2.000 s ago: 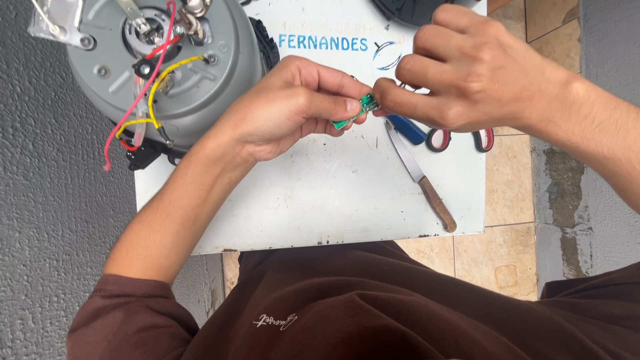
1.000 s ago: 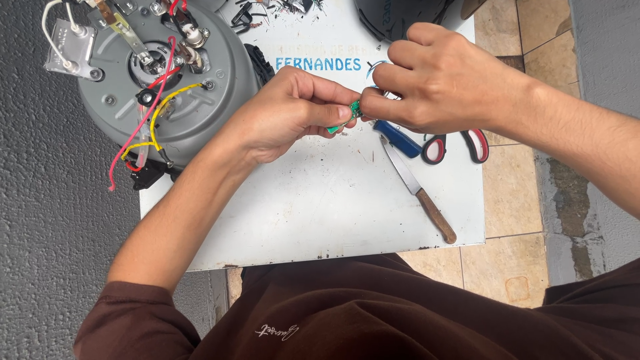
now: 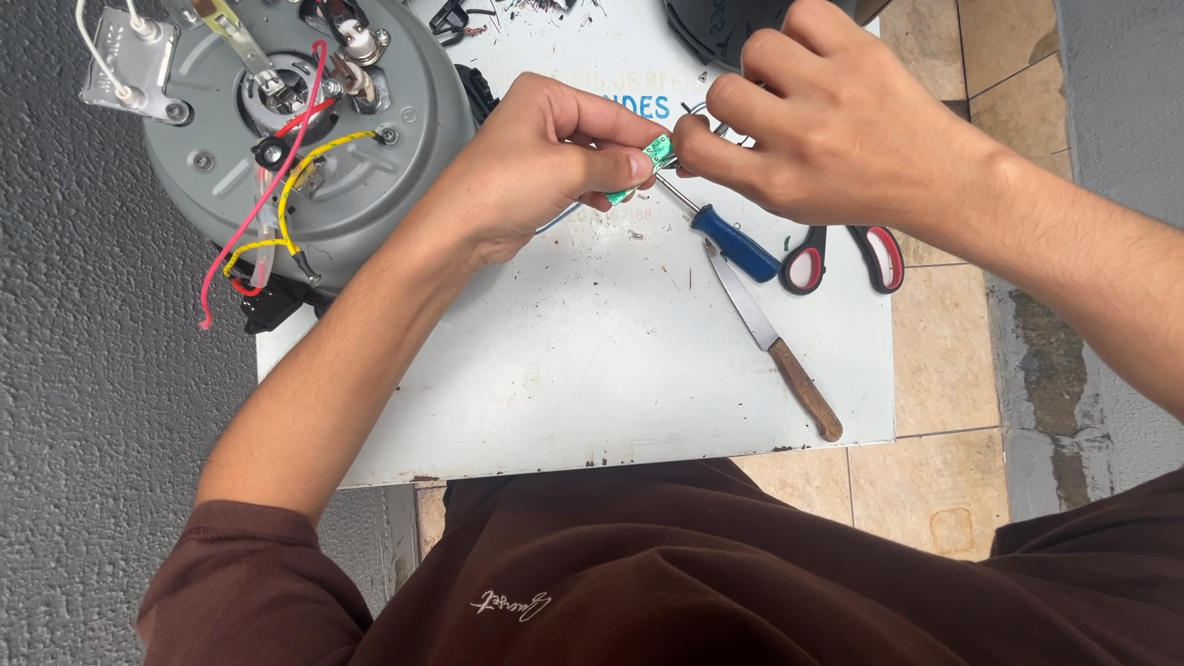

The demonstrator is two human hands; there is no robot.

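Note:
Between the thumb and fingers of my left hand is a small green circuit board. My right hand is at the board's right end, its fingers closed around thin wires or leads there; the exact grip is hidden. Just below the hands lies a screwdriver with a blue handle, its shaft pointing up toward the board. Below it is a serrated knife with a wooden handle. Scissors with black and red handles lie right of the screwdriver, partly covered by my right hand.
A round grey metal appliance base with pink, red and yellow wires stands at the left of the white metal table. A dark round part lies at the top, with black plastic pieces and wire scraps left of it. A tiled floor shows beyond the table.
Both hands stay together at the circuit board, with only small shifts. More of the blue screwdriver and the board shows now. The view has shifted slightly.

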